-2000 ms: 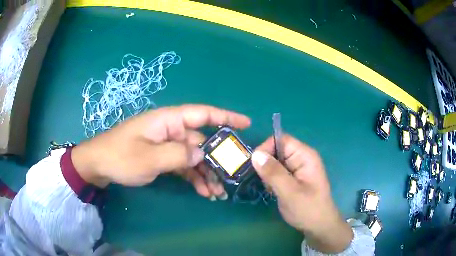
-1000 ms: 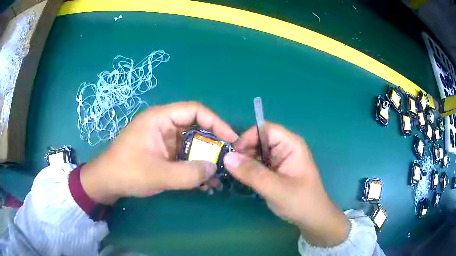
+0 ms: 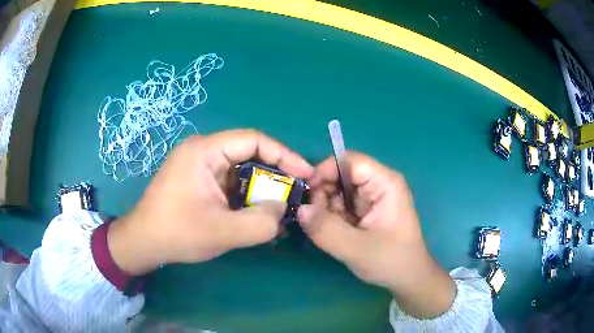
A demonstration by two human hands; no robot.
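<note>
My left hand holds a watch body, a black frame with a white rectangle edged in yellow-orange, its thumb over the lower part of the face. My right hand touches the right edge of the body with thumb and fingertips. It also keeps silver-grey tweezers in the palm, blunt end up; their tips are hidden. Whether a ring is on this body cannot be told. A tangled heap of pale blue-white rings lies on the green mat beyond my left hand.
An open cardboard box stands at the far left. One body lies by my left sleeve. Two bodies lie at right. Several more, with pale rings, lie farther right, near a white tray. Yellow tape crosses the bench.
Both hands have shifted a little left with the body, which is turned from its earlier diamond angle. My left thumb now lies across its face. The right fingers are at its right edge.
</note>
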